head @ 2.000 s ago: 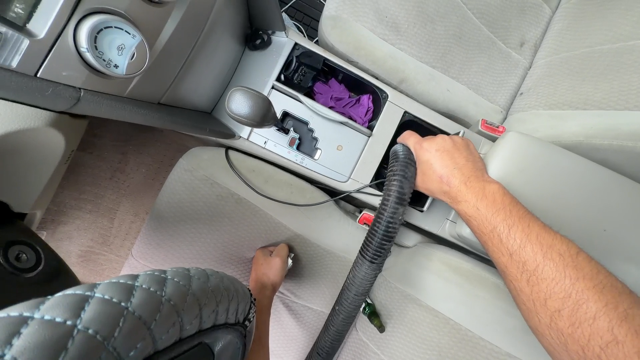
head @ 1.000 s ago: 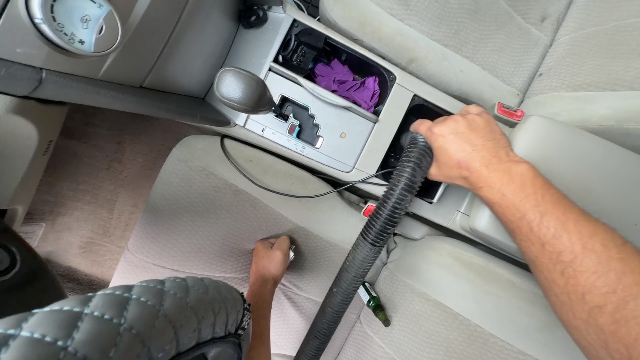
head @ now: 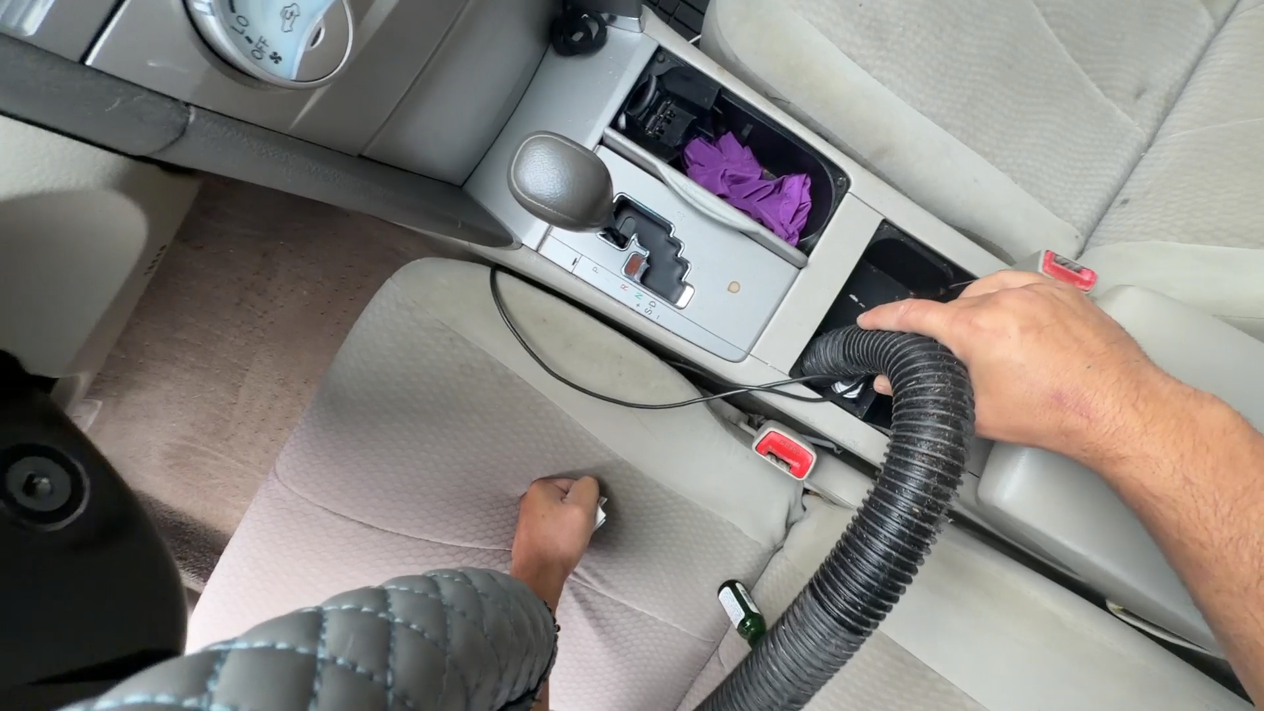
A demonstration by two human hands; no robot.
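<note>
My right hand (head: 1037,360) grips a black ribbed vacuum hose (head: 913,464) near its bent end, which dips into the open cup holder compartment (head: 869,281) of the center console. A thin black cable (head: 592,392) loops from the console's edge into that compartment. My left hand (head: 558,523) rests closed on the fabric seat cushion (head: 425,425), with a small white item (head: 600,512) showing between its fingers; what it is I cannot tell. A small green bottle (head: 743,612) with a white label lies on the seat beside the hose.
A purple glove or cloth (head: 750,188) lies in the front console tray, behind the gear shift lever (head: 561,183). Red seat belt buckles (head: 785,451) stand at both sides of the console. The quilted steering wheel cover (head: 365,642) fills the lower left, partly hiding my left arm.
The hose end has gone from upright over the rear compartment to bent over and down into it, my right hand moving with it. My left hand stays on the seat. The view has moved closer.
</note>
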